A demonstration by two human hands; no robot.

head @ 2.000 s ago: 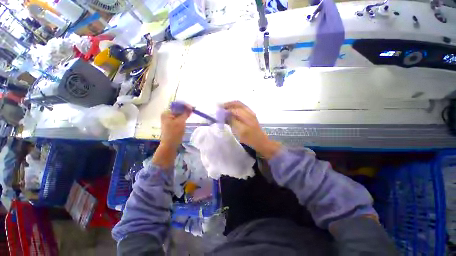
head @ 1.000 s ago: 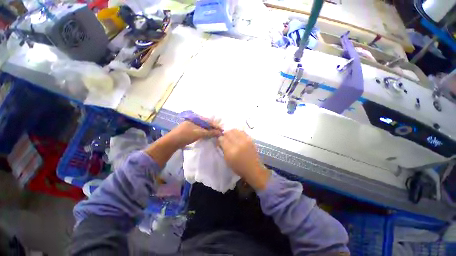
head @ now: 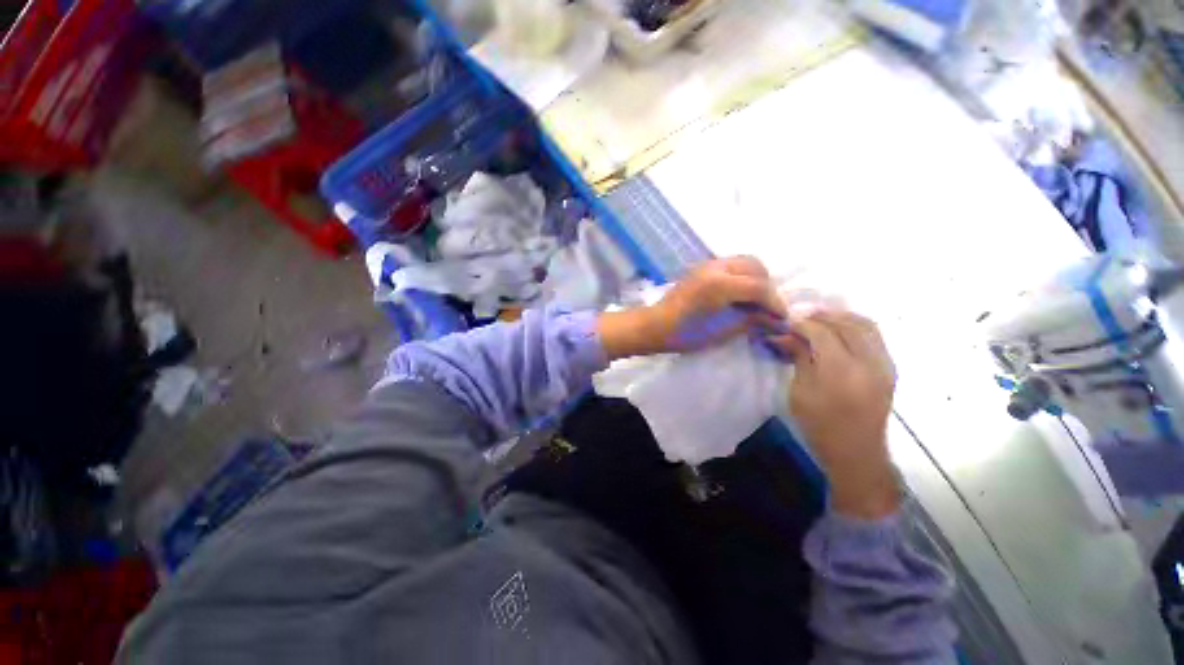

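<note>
My left hand and my right hand meet at the front edge of the white machine table. Both hold a bundle of small white pieces that hangs down over my lap, its lower edge ragged. The purple tie strip shows in small part between my fingers at the top of the bundle. Most of it is hidden by the fingers. The sewing machine head stands to the right of my hands.
A blue plastic basket with crumpled white cloth sits below the table edge, left of my hands. Red crates stand on the floor at upper left. Blue-grey cloth lies on the table at upper right.
The view has turned and tilted toward the floor at left. My hands are still together on the bundle. The purple strip, earlier stretched between the hands, is now mostly covered by the fingers.
</note>
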